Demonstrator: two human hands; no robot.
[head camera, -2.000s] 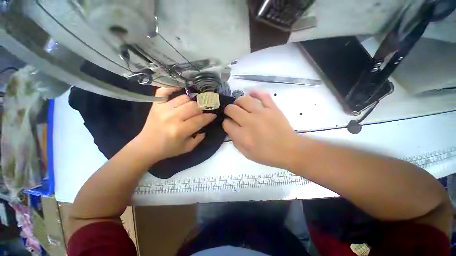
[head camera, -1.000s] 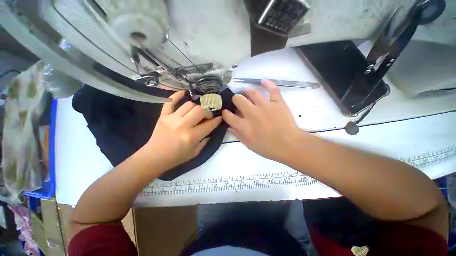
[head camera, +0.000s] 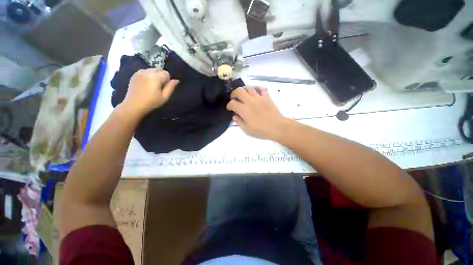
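The black garment piece (head camera: 181, 119) lies spread on the white machine table left of the needle area. A small white-grey patterned patch (head camera: 154, 56) shows at its upper left edge. My left hand (head camera: 148, 89) is closed on the upper left part of the black cloth, with the thumb pointing right. My right hand (head camera: 255, 109) rests with bent fingertips on the cloth's right edge, just below and right of the presser foot area. A round tan block (head camera: 224, 71) sits in front of the needle bar; the needle itself is not clearly seen.
Grey tweezers (head camera: 282, 79) lie behind my right hand. A black phone (head camera: 336, 70) and a small dark disc (head camera: 342, 115) lie further right. Black scissors handles (head camera: 468, 121) are at the far right edge. A blue tray (head camera: 93, 106) with pale floral cloth (head camera: 62, 111) is at the left.
The view has shifted and shows more at the left and right. My left hand has moved left, away from the needle, and the cloth is spread wider. My right hand stays near the needle.
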